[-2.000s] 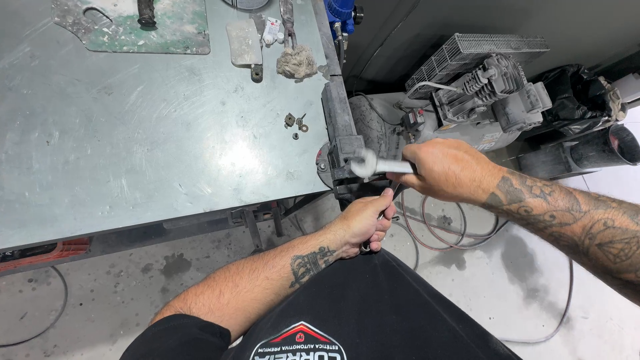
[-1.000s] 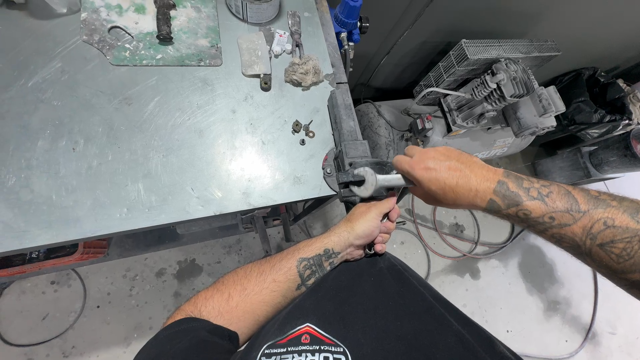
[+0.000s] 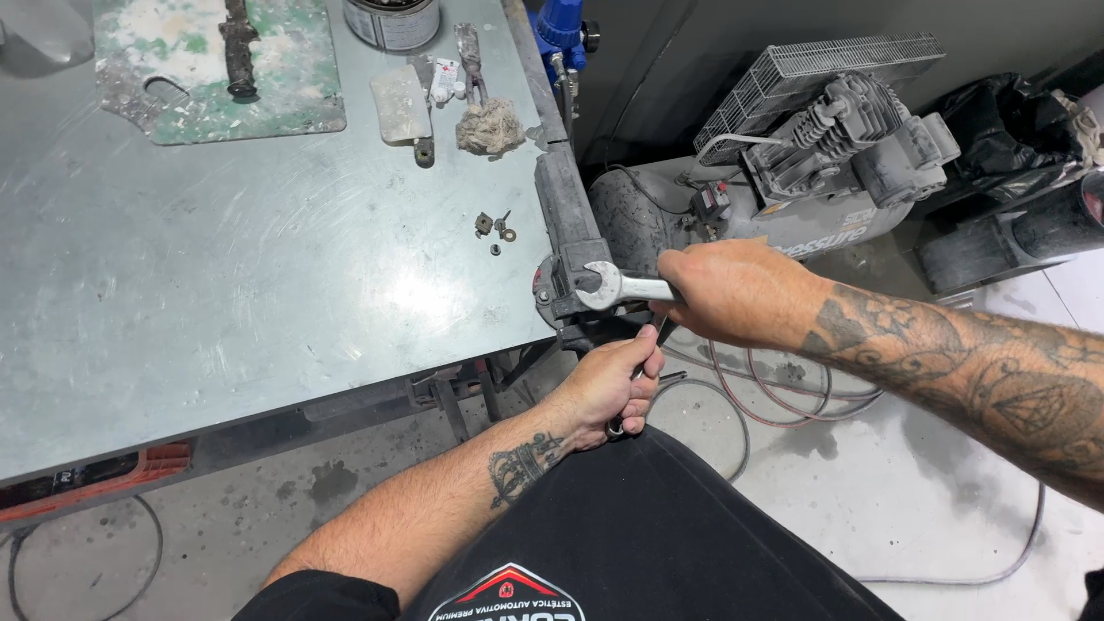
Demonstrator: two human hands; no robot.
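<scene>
My right hand (image 3: 733,289) grips a steel open-end wrench (image 3: 625,287), its jaw end pointing left over the bench vise (image 3: 576,250). Just below, my left hand (image 3: 617,384) is closed around a second metal tool, likely a wrench, whose ring-like end (image 3: 614,426) shows under the fingers. The vise is fixed at the corner of the metal-topped bench (image 3: 259,285). What the vise jaws hold is hidden by my hands. On the bench beside the vise lie several small nuts, washers and screws (image 3: 496,228).
Further back on the bench are a paint-stained board (image 3: 302,112), a metal can (image 3: 392,24), a plastic spreader (image 3: 401,105), a putty knife (image 3: 468,56) and a crumpled rag (image 3: 489,128). An air compressor (image 3: 828,155) stands right of the bench, with hoses (image 3: 811,405) on the floor.
The wrench in my right hand was blurred in both earlier frames and now shows sharply, its jaw over the vise. My left hand remains low beside the vise.
</scene>
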